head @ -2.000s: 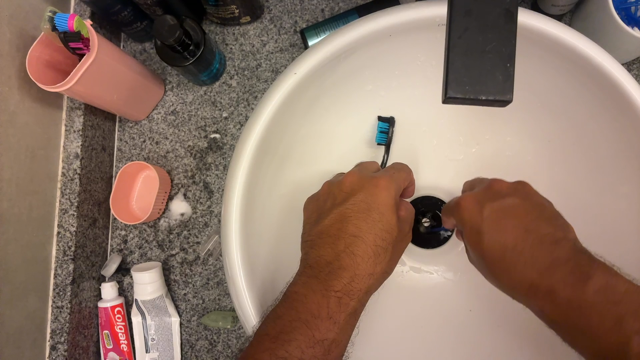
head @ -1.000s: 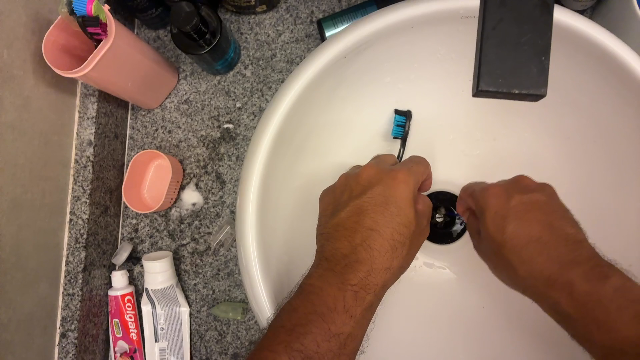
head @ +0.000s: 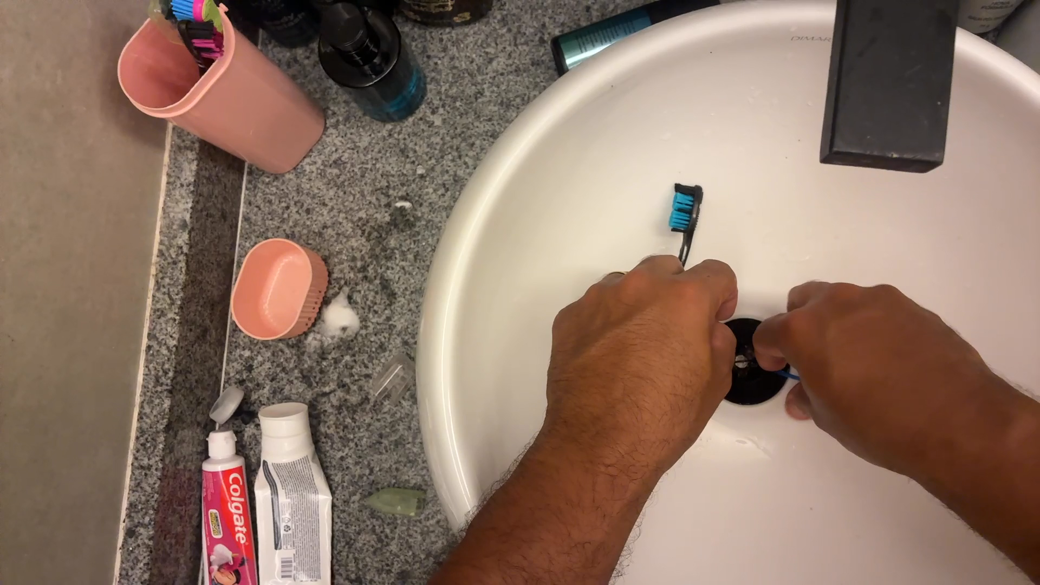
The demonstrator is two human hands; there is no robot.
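My left hand is closed around the handle of a black toothbrush with blue bristles; its head sticks up beyond my knuckles. Right of it, my right hand has its fingers curled over the edge of the dark drain. A thin blue piece shows at those fingers, most of it hidden, so I cannot tell exactly what it is. Both hands are low inside the white washbasin, with the black faucet spout above them in view.
On the granite counter at left stand a pink toothbrush cup, a small pink container beside white foam, a Colgate tube and a white tube. Clear plastic, a green piece and a dark pump bottle lie or stand nearby.
My right fingers have shifted at the drain, and the blue piece beside them shows at a different place. My left hand still holds the toothbrush. The view has moved somewhat.
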